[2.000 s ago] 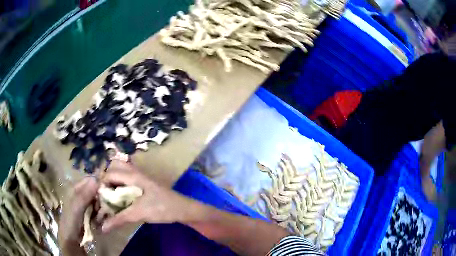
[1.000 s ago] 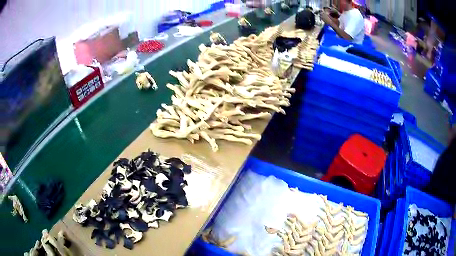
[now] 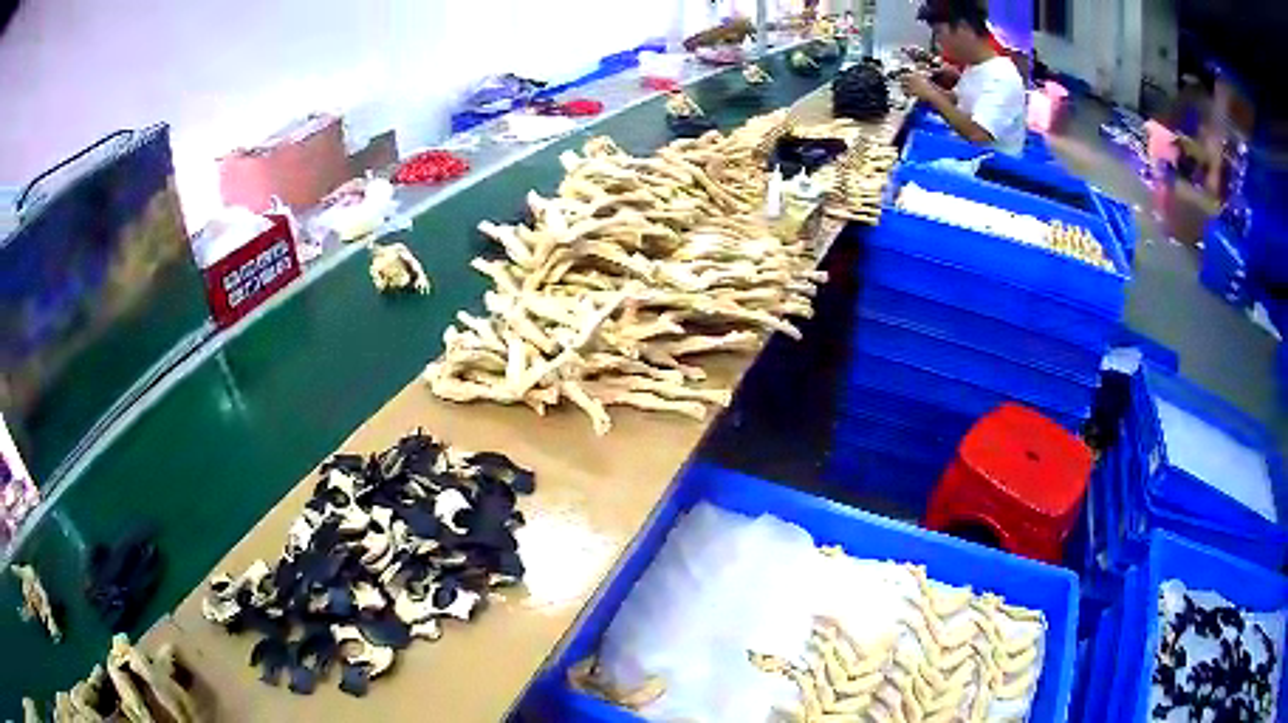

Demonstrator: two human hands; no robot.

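Note:
Neither of my hands is in view. A loose heap of small black-and-cream hip pieces (image 3: pixel 382 551) lies nearest in front of me on the tan cardboard sheet (image 3: pixel 487 678). A large tangled heap of cream leg parts (image 3: pixel 622 283) lies beyond it along the bench. More leg parts (image 3: pixel 120 689) show at the lower left, cut off by the picture's edge.
A green belt (image 3: pixel 311 339) runs along the left, carrying a cream torso (image 3: pixel 398 269) and a black clump (image 3: pixel 122 579). At right are a blue crate (image 3: pixel 876 530) with small cream limb parts on white sheet, a red stool (image 3: pixel 1014 480) and stacked blue crates (image 3: pixel 975 325). A person sits far back.
Two seconds ago both hands held a cream part by the hip pieces; they are out of view by one second ago. The view has lifted, and the person in black at right is gone from view.

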